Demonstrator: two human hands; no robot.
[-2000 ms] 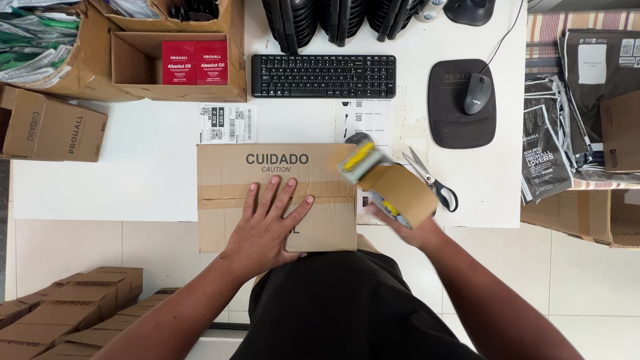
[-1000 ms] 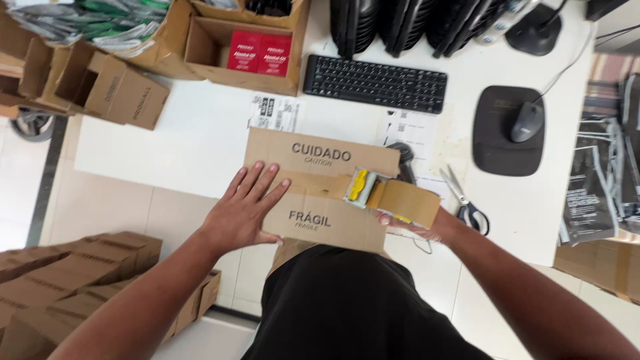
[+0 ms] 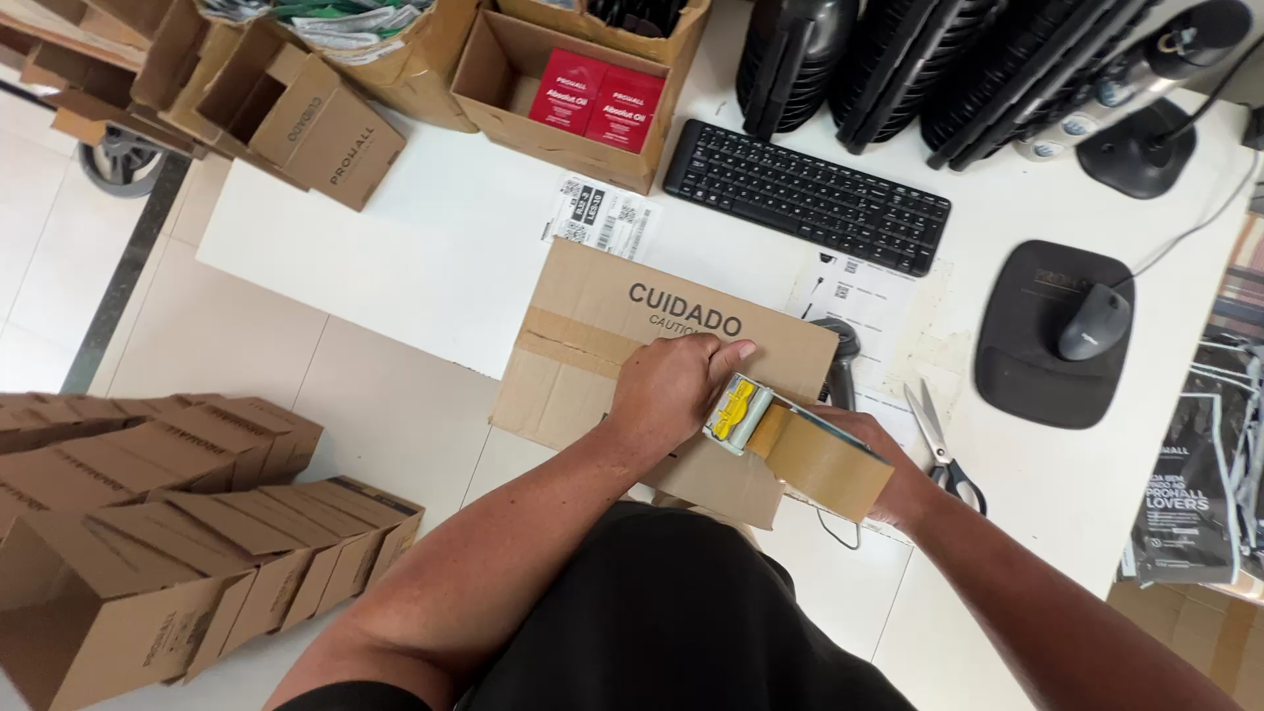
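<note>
A cardboard box (image 3: 583, 286) printed with a caution notice lies at the white table's front edge, with brown packing tape (image 3: 573, 339) along its top seam. My left hand (image 3: 667, 385) rests on the box top, fingers curled and thumb pointing right, beside the head of a tape dispenser (image 3: 739, 413). Whether the left fingers pinch anything is hidden. My right hand (image 3: 874, 459) grips the dispenser, which carries a wide brown tape roll, over the box's right end. Behind the box's right edge lies a dark handheld scanner (image 3: 839, 360), partly covered.
Scissors (image 3: 938, 444) lie right of my right hand. Beyond the box are a label sheet (image 3: 600, 219), a black keyboard (image 3: 808, 196) and an open carton (image 3: 558, 148) with red boxes. A mouse (image 3: 1094, 323) sits on its pad at right. Folded cartons (image 3: 247, 533) stand lower left.
My left hand has moved right, from the box's left part to beside the dispenser, and its spread fingers have curled. The dispenser came down onto the box between the earlier frames. The view has turned.
</note>
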